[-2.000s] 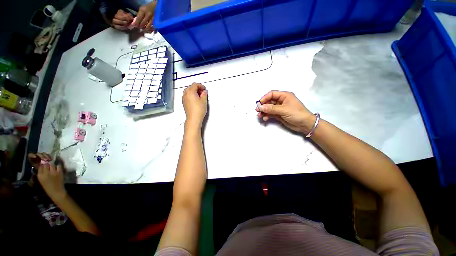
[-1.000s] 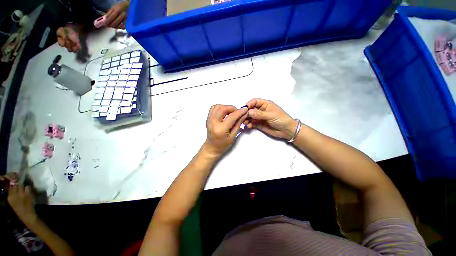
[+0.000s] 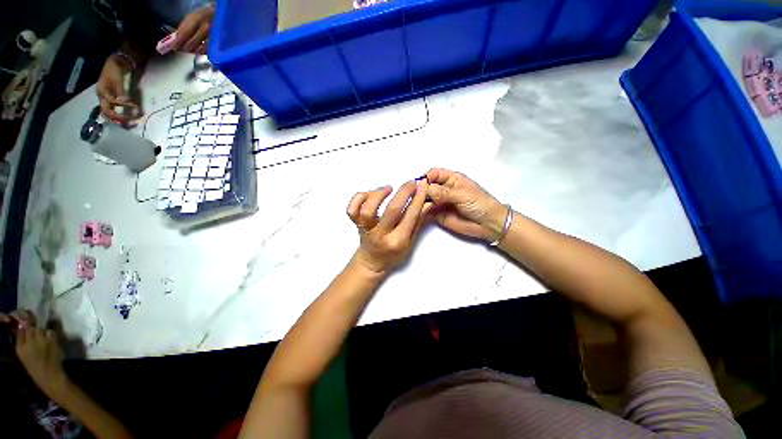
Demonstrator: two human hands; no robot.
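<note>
A small dark-edged panel shows at the meeting fingertips of both hands, above the white table. My right hand pinches it between thumb and fingers. My left hand touches it from the left with its foremost fingers; its other fingers are raised and spread. The fingers cover most of the panel, and any film on it is too small to tell. White square pieces lie in rows on a clear plastic box to the left.
A large blue bin stands at the far side. A second blue bin with pink parts is at right. A grey-white bottle, pink housings and small loose parts are at left. Other people's hands show far left and lower left.
My hands came together from apart two seconds ago. Since one second ago, my left fingers have spread. The bottle's cap has been flipped or covered near another person's hand, which reached toward it.
</note>
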